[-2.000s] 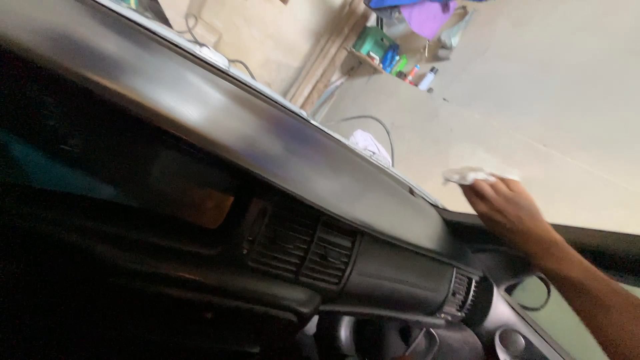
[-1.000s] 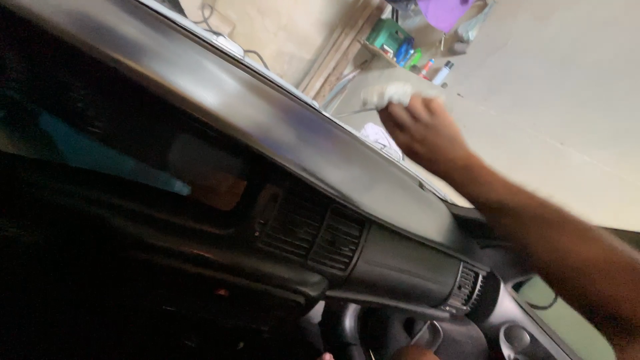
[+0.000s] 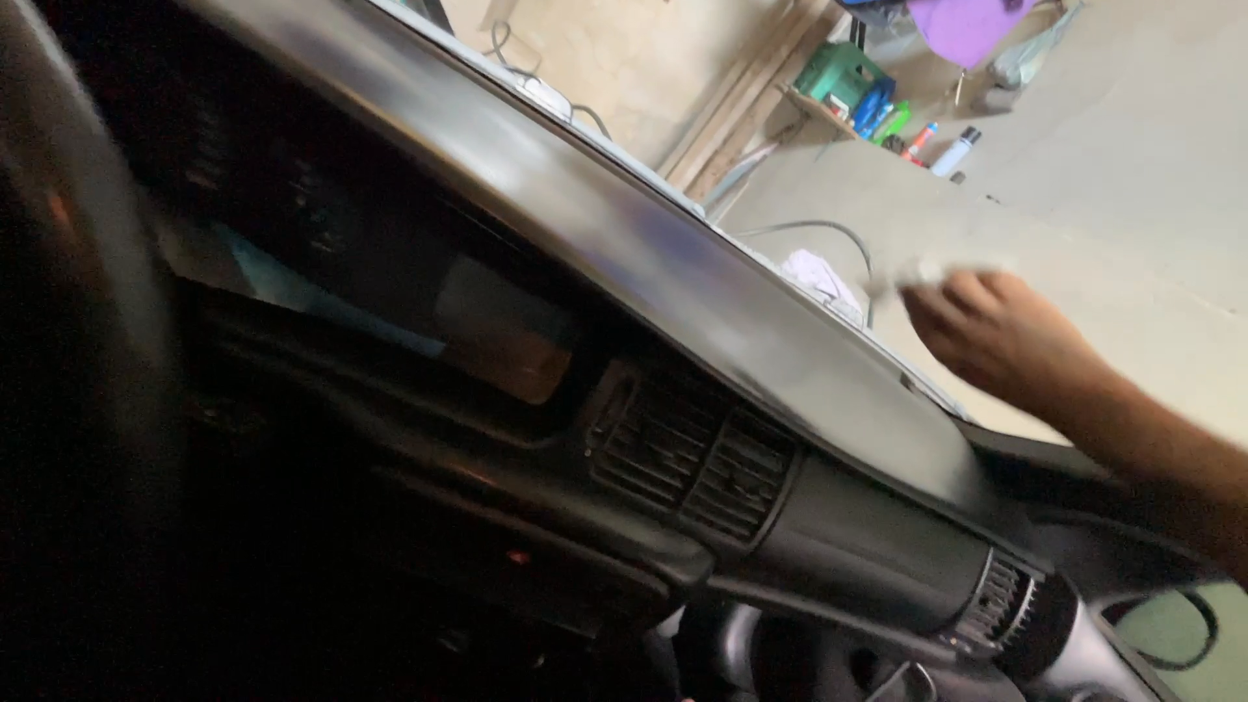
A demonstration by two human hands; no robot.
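Observation:
My right hand [image 3: 985, 327] is raised at the right, its forearm coming in from the right edge. Its fingers are closed on a small, crumpled white cloth [image 3: 921, 276], blurred, at the inside of a car's windshield [image 3: 1092, 224]. Below and left of the hand, the dark dashboard top [image 3: 673, 253] slopes diagonally across the tilted view. A double air vent [image 3: 697, 458] sits in the dashboard's face, with a smaller vent [image 3: 999, 595] at lower right. My left hand cannot be made out.
A dark, blurred curved rim, possibly the steering wheel [image 3: 107, 195], is at the left. Through the glass show a green crate [image 3: 838, 73], several bottles, a purple cloth [image 3: 965, 29] and a pale crumpled cloth [image 3: 819, 278]. A round side mirror or similar loop is at lower right.
From two seconds to one second ago, my right hand moved up and left with the white cloth. Since then it has moved back down and right across the glass.

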